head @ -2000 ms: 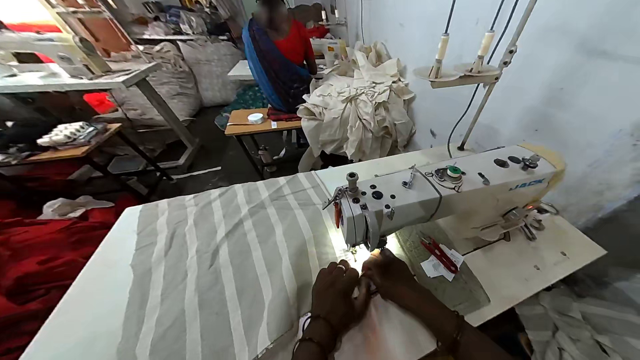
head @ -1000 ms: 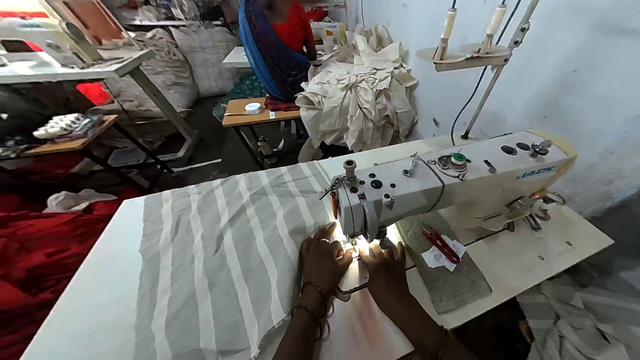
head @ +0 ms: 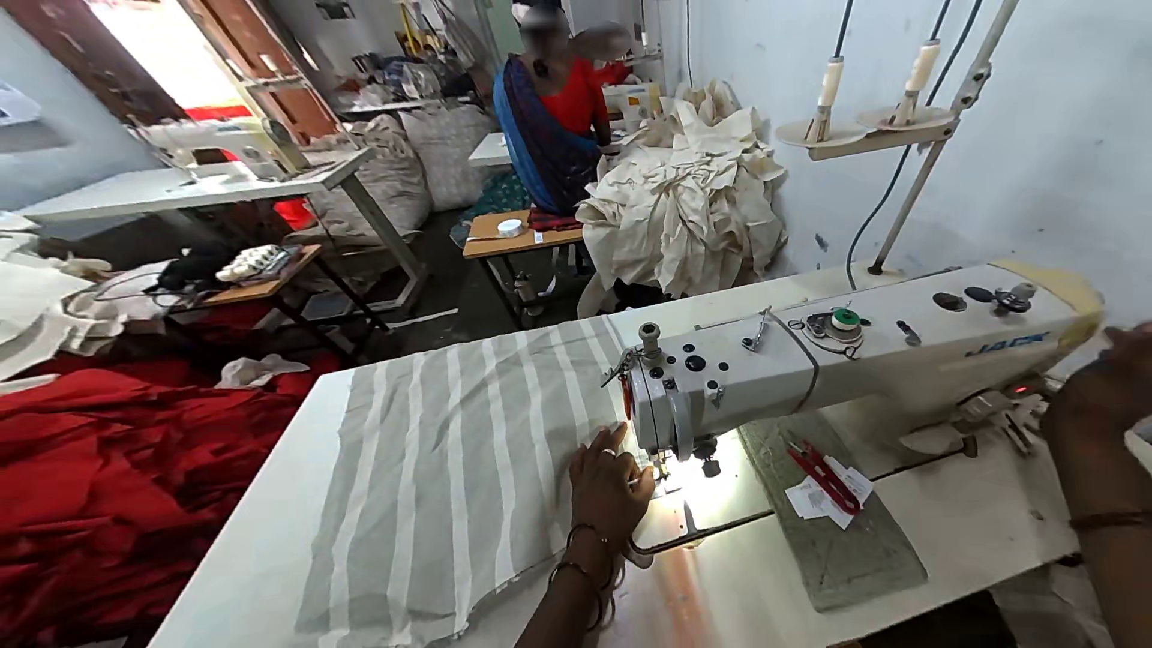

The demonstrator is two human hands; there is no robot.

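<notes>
Grey fabric with white stripes (head: 459, 459) lies flat on the white sewing table, its right edge by the needle area of a Jack industrial sewing machine (head: 855, 360). My left hand (head: 607, 486) rests on that edge, fingers spread, just left of the lit presser foot (head: 664, 468). At the far right, my right hand (head: 1111, 378) is raised beside the handwheel end of the machine; its fingers are partly cut off by the frame edge. Red thread snips (head: 826, 479) lie on small white paper labels (head: 814, 499) over a grey-green pad (head: 846, 558).
Thread cones (head: 830, 85) stand on a rack behind the machine. A person (head: 558, 117) works at another machine beyond a cream fabric heap (head: 693, 189). Red cloth (head: 117, 486) is piled at left, near a wooden stool (head: 261, 283). White tape (head: 510, 228) sits on a small table.
My right hand has left the needle area and moved to the machine's right end. My left hand stays near the needle, now with fingers spread on the striped fabric.
</notes>
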